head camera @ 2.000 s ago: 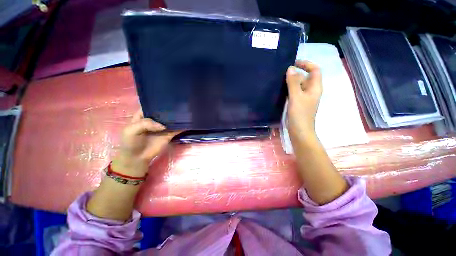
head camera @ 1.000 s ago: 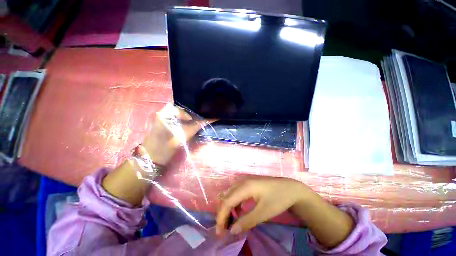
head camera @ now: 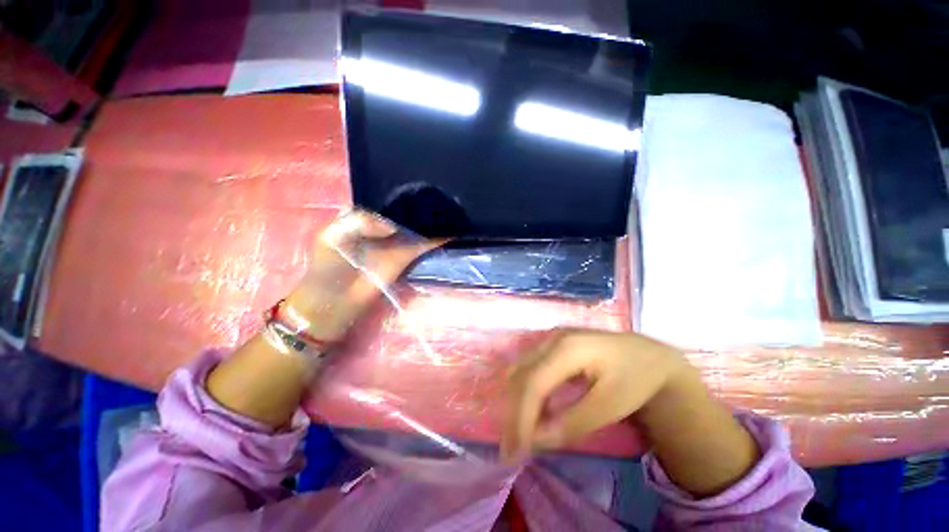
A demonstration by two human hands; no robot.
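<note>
A tablet (head camera: 499,156) is held up, its glossy dark screen showing two bright light reflections. My left hand (head camera: 369,255) grips its lower left corner. Clear film (head camera: 401,416) hangs from the tablet's lower edge across my left wrist towards my right hand. My right hand (head camera: 593,390) is low in front of my body, slightly blurred, fingers bent, thumb and index finger pointing down by the film's end; it seems to pinch the film, but the contact is not clear. Another dark, film-covered tablet (head camera: 520,267) lies on the bench, partly hidden under the held one.
White sheets (head camera: 723,229) lie right of the tablets on the film-covered pink bench (head camera: 198,218). A stack of tablets with white layers (head camera: 905,208) stands at far right. Another tablet on white (head camera: 31,239) lies at far left. Blue bins (head camera: 104,442) sit below the bench edge.
My right hand has left the tablet's right side and come down near my body. The film is off the screen, the white label no longer shows on it, and the tablet has tilted.
</note>
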